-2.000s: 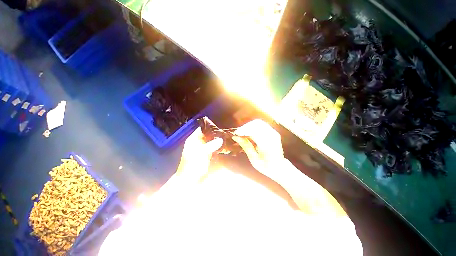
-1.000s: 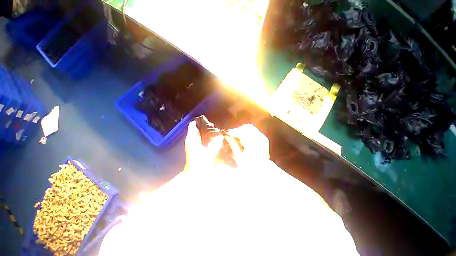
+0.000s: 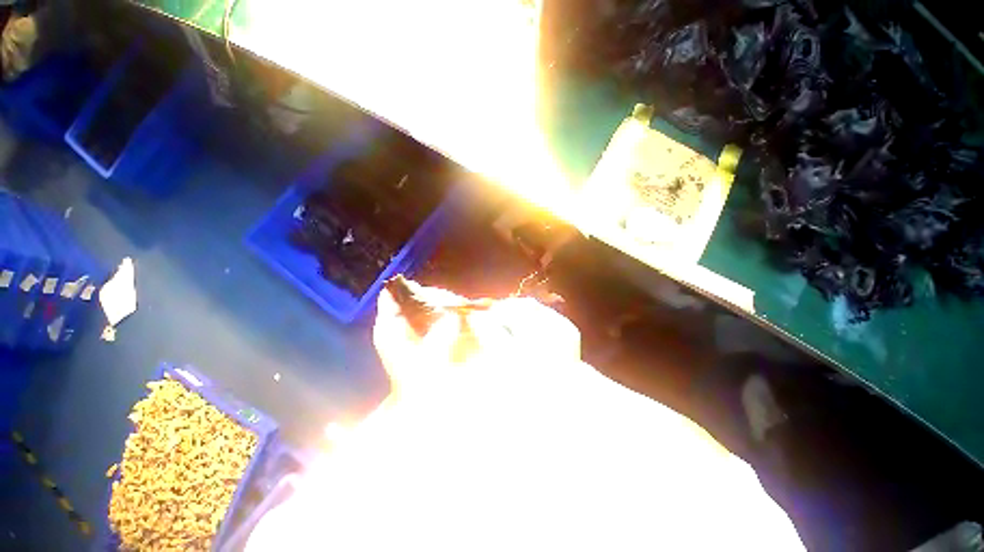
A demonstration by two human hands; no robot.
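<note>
A small dark moulded part (image 3: 415, 309) is held between my hands, near the middle of the view. Its pointed tip shows at the left; glare hides most of its shape. My left hand (image 3: 401, 347) grips it from the left. My right hand (image 3: 534, 332) is close against it on the right, fingers bent inward. Both hands are badly overexposed, so single fingers are hard to tell. A thin strand shows just above my right fingers.
A heap of black parts (image 3: 831, 140) lies on the green bench (image 3: 917, 367), right of a pale pad (image 3: 658, 205) with dark specks. A blue crate (image 3: 324, 302) with dark contents and a crate of tan pieces (image 3: 189, 469) stand at left. Crates are stacked far left (image 3: 38, 259).
My hands have drawn closer together around the part and sit slightly lower in the view. The view has shifted, moving the pad upward and the tan-piece crate down and right.
</note>
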